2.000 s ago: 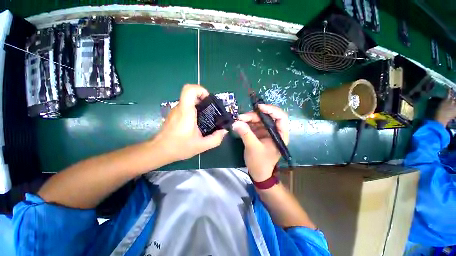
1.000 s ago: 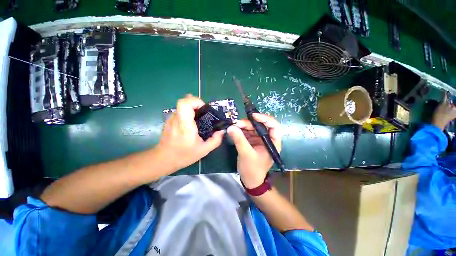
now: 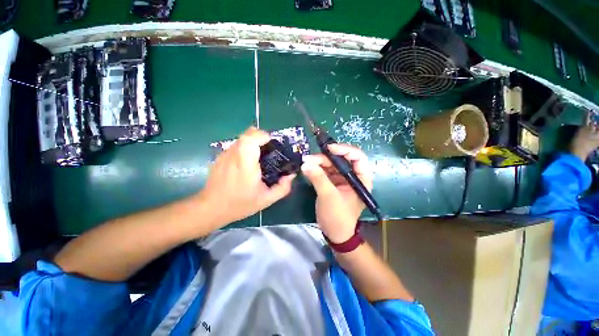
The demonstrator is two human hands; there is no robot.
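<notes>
My left hand (image 3: 240, 177) holds a black battery (image 3: 280, 159) with white print between thumb and fingers. The battery is over a board assembly (image 3: 293, 139) lying on the green bench, mostly hidden by my hand and the battery. My right hand (image 3: 340, 187) holds a black soldering iron (image 3: 351, 174), its metal tip pointing up and away from the board. My right fingertips are close to the battery's right edge; whether they pinch its leads is too small to tell.
Stacked board assemblies (image 3: 123, 92) lie at left with a thin pale wire over them. Tiny white offcuts (image 3: 356, 128), a fume fan (image 3: 418, 65), a cardboard tube (image 3: 452, 132) and a black-and-yellow station (image 3: 504, 155) are at right. A carton (image 3: 460, 262) stands below. Another person's blue sleeve (image 3: 568, 190) shows far right.
The battery has tilted a little in my left hand. My right hand has shifted only slightly, still holding the iron. Units on the conveyor have moved left.
</notes>
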